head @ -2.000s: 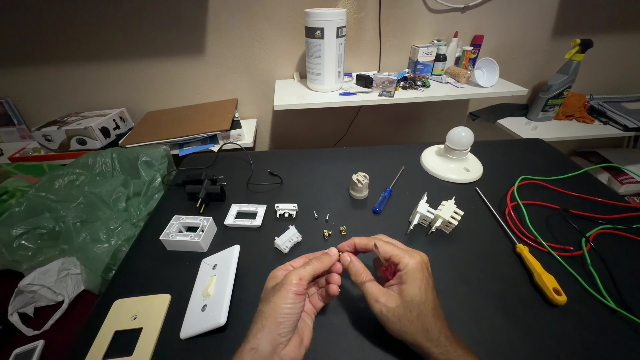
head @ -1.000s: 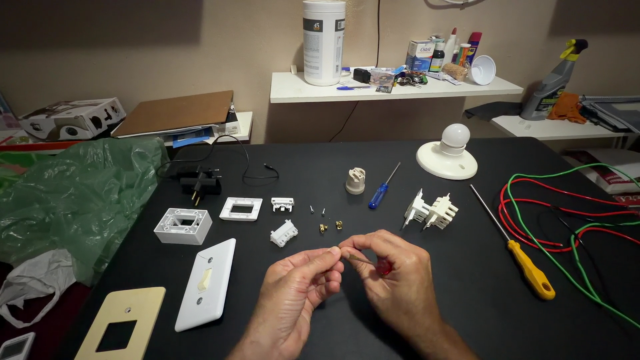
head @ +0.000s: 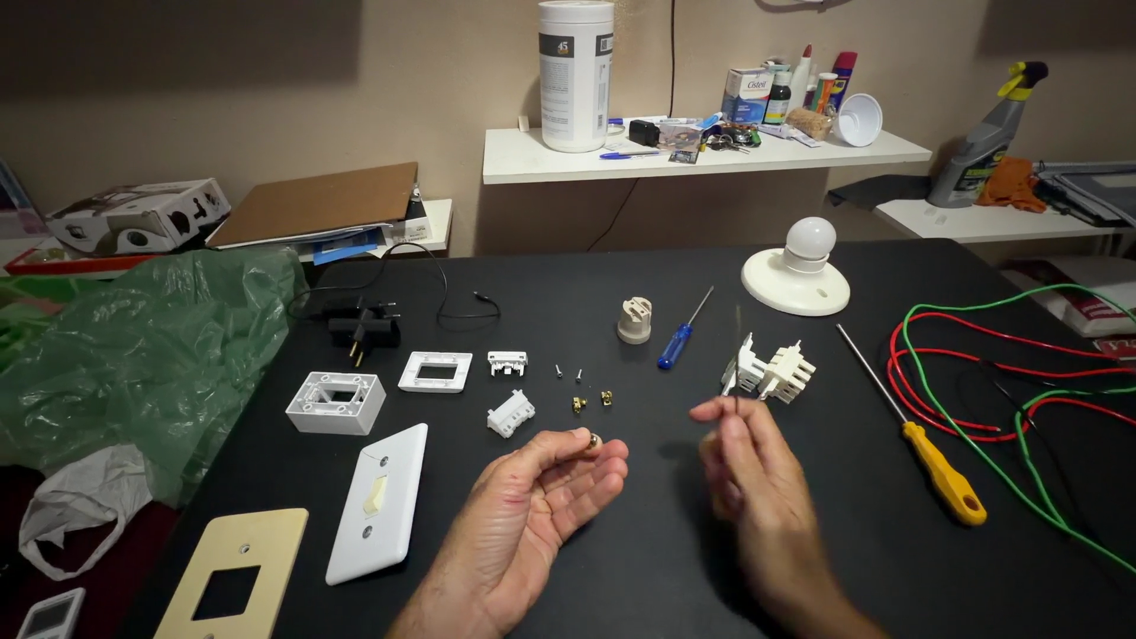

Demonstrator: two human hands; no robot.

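My left hand (head: 541, 515), palm up, pinches a small metal part (head: 593, 440) between thumb and fingertips. To its right my right hand (head: 754, 470) holds a thin dark screwdriver shaft (head: 737, 355) pointing up; its handle is hidden in the fingers. Beyond the left hand lie two brass terminals (head: 579, 405), two small screws (head: 559, 371) and white plastic switch or socket modules (head: 510, 414). A porcelain lamp socket (head: 635, 320) stands near a blue-handled screwdriver (head: 676, 346). White plug adapters or connectors (head: 786, 373) lie just behind the right hand.
At left are a white mounting box (head: 335, 404), a white frame (head: 435, 372), a switch plate (head: 377, 506), a beige cover plate (head: 232, 568) and black plugs (head: 364, 328). At right lie a yellow-handled screwdriver (head: 942, 470) and red and green wires (head: 896, 355). A bulb on a round base (head: 795, 280) stands behind.
My hands have moved apart from where they met. The right hand has moved right and now holds the shaft upright; the left keeps the small part.
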